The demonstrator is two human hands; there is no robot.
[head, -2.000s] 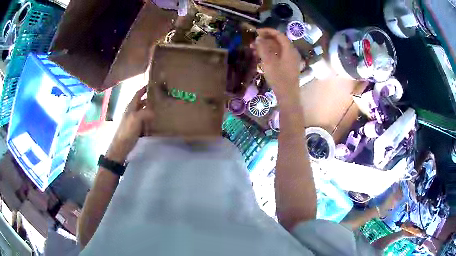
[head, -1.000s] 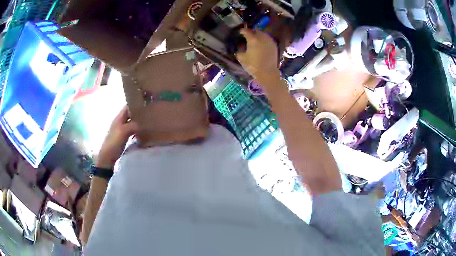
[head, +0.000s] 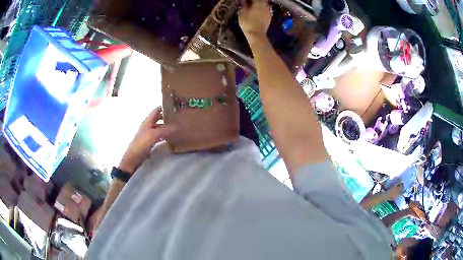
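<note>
A shallow open cardboard tray (head: 201, 127) lies at my lap. Small green parts (head: 200, 103) sit in a short row in its middle, with tiny dark bits at both sides. My left hand (head: 152, 131) grips the tray's left edge. My right hand (head: 255, 19) reaches to the top of the view, over a dark cluttered box (head: 297, 43) with a bright blue piece (head: 288, 24) in it. Its fingertips are at the picture's edge and blurred, so I cannot tell whether it holds anything.
A large open cardboard box (head: 137, 25) stands beyond the tray. A blue crate (head: 48, 96) is at the left. At the right are a lilac handheld fan (head: 330, 41), a clear round tub (head: 401, 53) and white ring housings (head: 350, 126). Another person's arm (head: 383, 197) shows at the lower right.
My right hand has moved from above the white fan parts to the cluttered box, then farther up the view. My left hand stays at the tray. The view has shifted.
</note>
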